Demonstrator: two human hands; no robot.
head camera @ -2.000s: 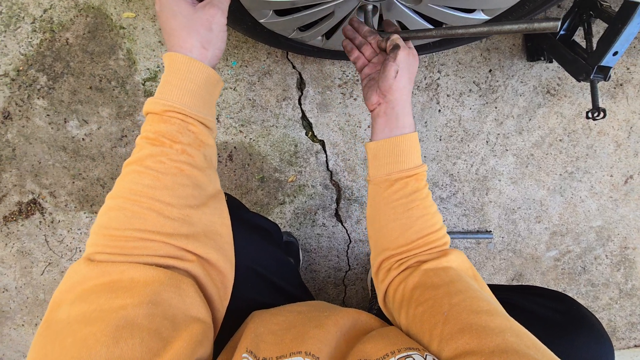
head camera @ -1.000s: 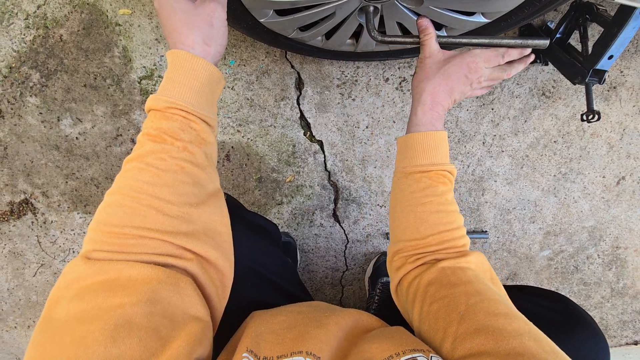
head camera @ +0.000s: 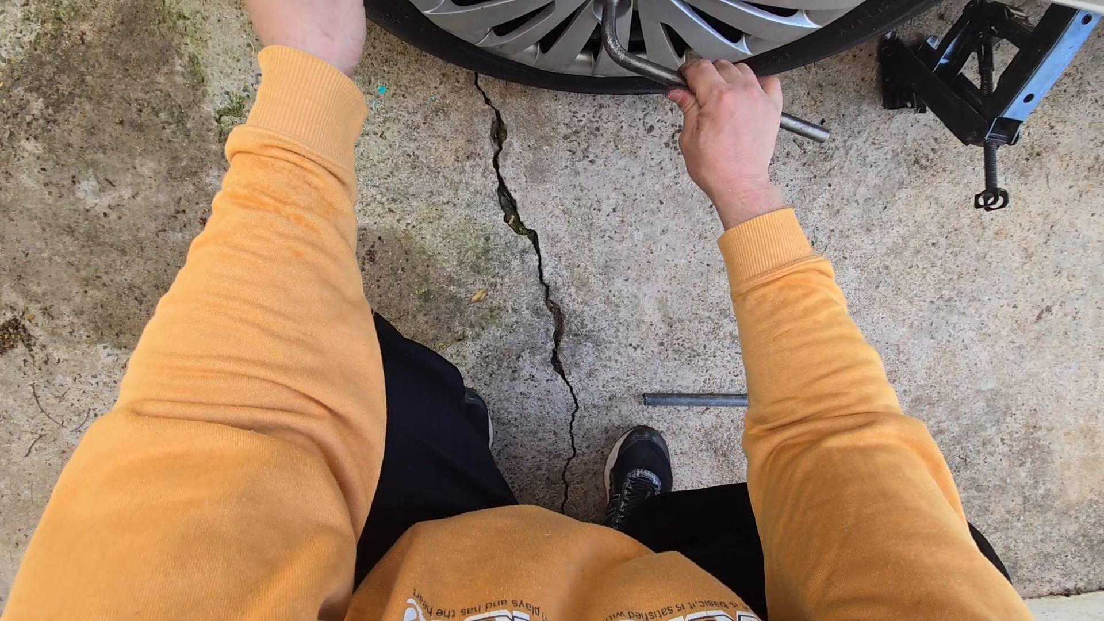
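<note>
My right hand (head camera: 731, 125) is closed around the straight arm of an L-shaped lug wrench (head camera: 638, 62). The wrench's bent end reaches up over the silver spoked wheel (head camera: 569, 39), and its free end sticks out past my hand over the concrete, angled down to the right. A black tire (head camera: 483, 62) rims the wheel, cut off by the top edge. At the upper left, beside the tire, is my left hand (head camera: 315, 26); its fingers lie outside the view, so what it touches is hidden.
A black scissor jack (head camera: 966, 73) stands right of the tire, its screw eye toward me. A metal rod (head camera: 694, 399) lies on the concrete, partly behind my right sleeve. A long crack (head camera: 539, 250) runs down the concrete between my legs. My shoe (head camera: 638, 466) is below.
My right hand was open against the wrench's arm one second ago and now grips it. The wrench's free end has swung down, away from the jack. My left hand has stayed at the upper left.
</note>
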